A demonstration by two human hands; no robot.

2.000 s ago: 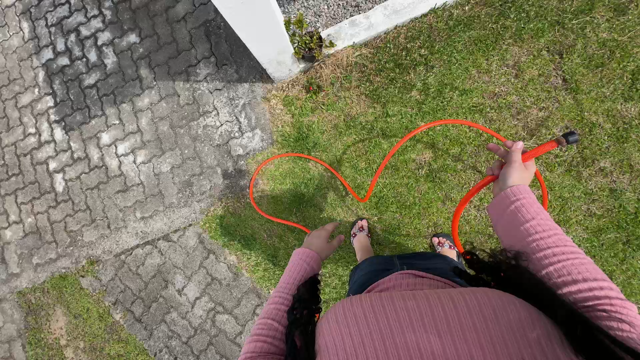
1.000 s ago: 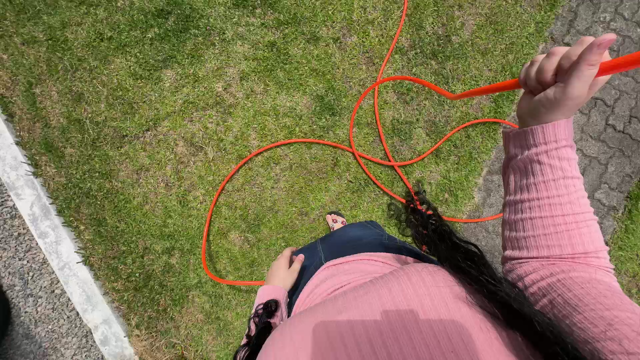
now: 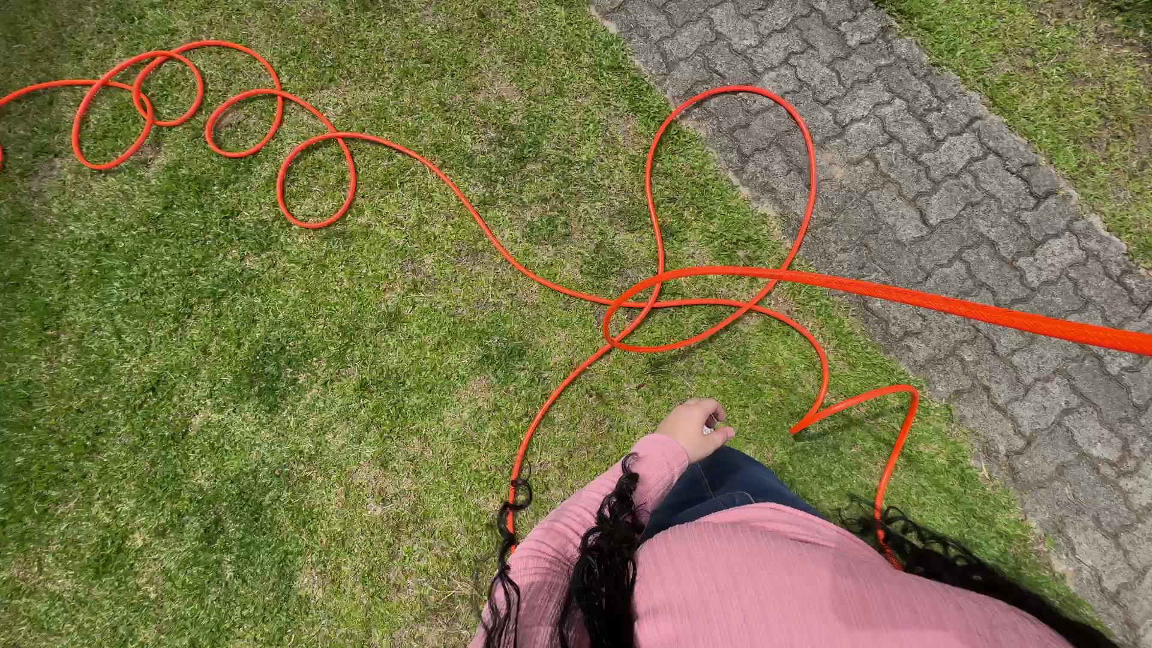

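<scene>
An orange garden hose [image 3: 504, 247] lies in loops across the grass, with one loop reaching onto the paving. One raised length of it runs out past the right edge of the view, where my right hand is out of sight. My left hand [image 3: 697, 429] hangs in front of my jeans, fingers loosely curled, and I see no hose in it. Below that hand, the hose passes to the left of my sleeve and disappears beneath my hair. Another stretch comes down to the right of my body.
Interlocking grey pavers [image 3: 909, 189] form a path running diagonally down the right side. Grass [image 3: 225, 405] covers the ground on the left, and a further strip of lawn [image 3: 1062, 99] borders the path at the upper right.
The view has turned strongly. My right hand, seen earlier holding the hose, has left the view on the right. More hose loops and the paved path now show.
</scene>
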